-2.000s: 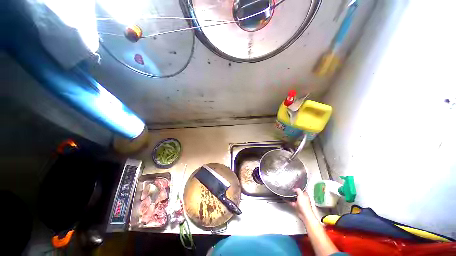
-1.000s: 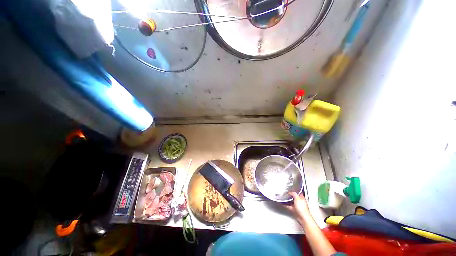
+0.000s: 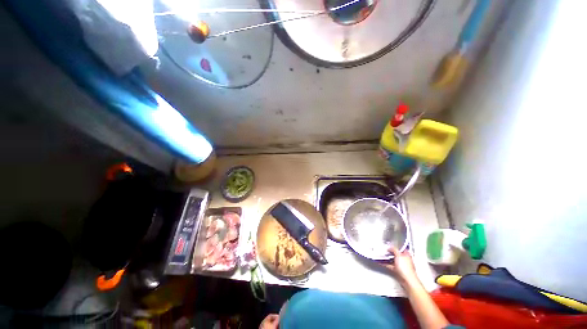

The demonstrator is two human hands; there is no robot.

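My right hand [image 3: 402, 265] holds the near rim of a steel mixing bowl [image 3: 375, 230] under the tap [image 3: 408, 185], over the right part of the sink [image 3: 333, 186]. The inside of the bowl is bright with glare. My left hand [image 3: 270, 321] shows only in small part at the bottom edge, beside my teal clothing; what its fingers do cannot be told. A cleaver [image 3: 298, 230] lies on the round chopping board [image 3: 277, 249], left of the sink, its handle pointing to the near right.
Left of the board are meat pieces [image 3: 221, 243] in a steel tray, a small bowl of cut greens [image 3: 238, 183], an induction cooker [image 3: 186, 232] and a dark wok [image 3: 116, 222]. A yellow jug [image 3: 430, 142] stands behind the tap. A green-topped bottle [image 3: 447, 246] and red bag [image 3: 495, 310] are right.
The whole view has shifted, so things lie further right in the picture. My left hand has appeared at the bottom edge. My right hand still holds the bowl under the tap.
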